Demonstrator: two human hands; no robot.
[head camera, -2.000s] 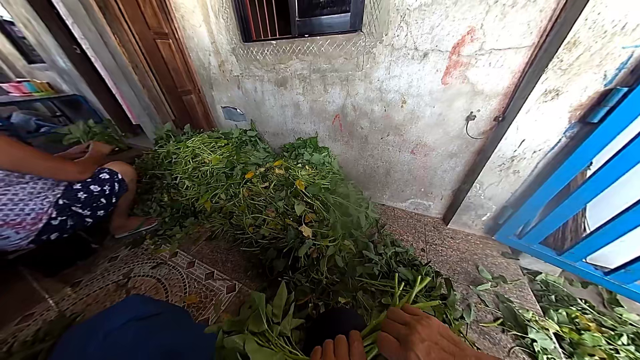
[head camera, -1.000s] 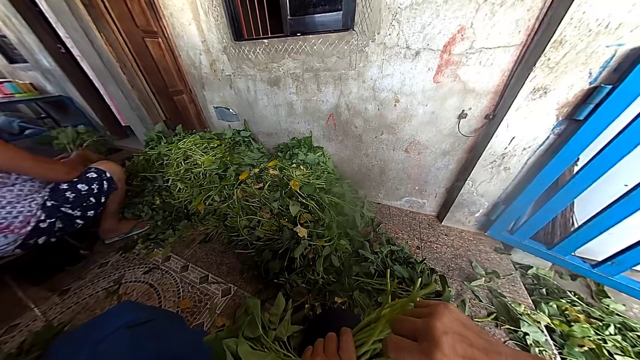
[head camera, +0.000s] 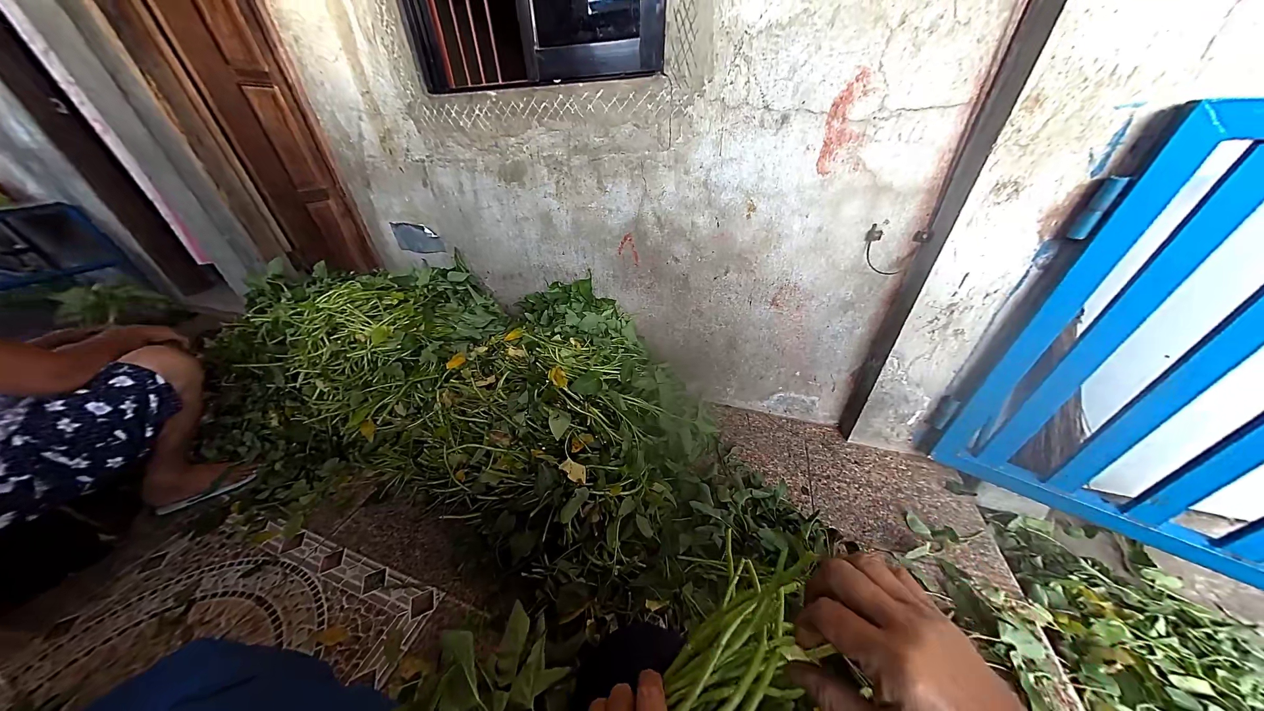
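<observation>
A bundle of long green leafy stems (head camera: 736, 642) lies at the bottom centre. My right hand (head camera: 879, 632) curls its fingers at the bundle's right side, around stem ends. Only the fingertips of my left hand (head camera: 632, 694) show at the bottom edge, against the left side of the same bundle; the rest is out of frame. Broad leaves (head camera: 504, 667) spread to the left of my left fingertips. Beyond my hands a large heap of green leafy vines (head camera: 474, 395), with some yellow leaves, lies along the wall.
A person (head camera: 89, 425) sits at the left beside the heap, an arm over a knee. A blue metal gate (head camera: 1116, 395) stands at the right, with more cut vines (head camera: 1136, 632) below it. Behind are a weathered wall (head camera: 731, 227), a window (head camera: 543, 44) and a wooden door (head camera: 267, 128).
My right hand has shifted relative to the stems and now curls at their right side. The seated person's hand, near greens earlier, now rests by the knee. The view has turned slightly.
</observation>
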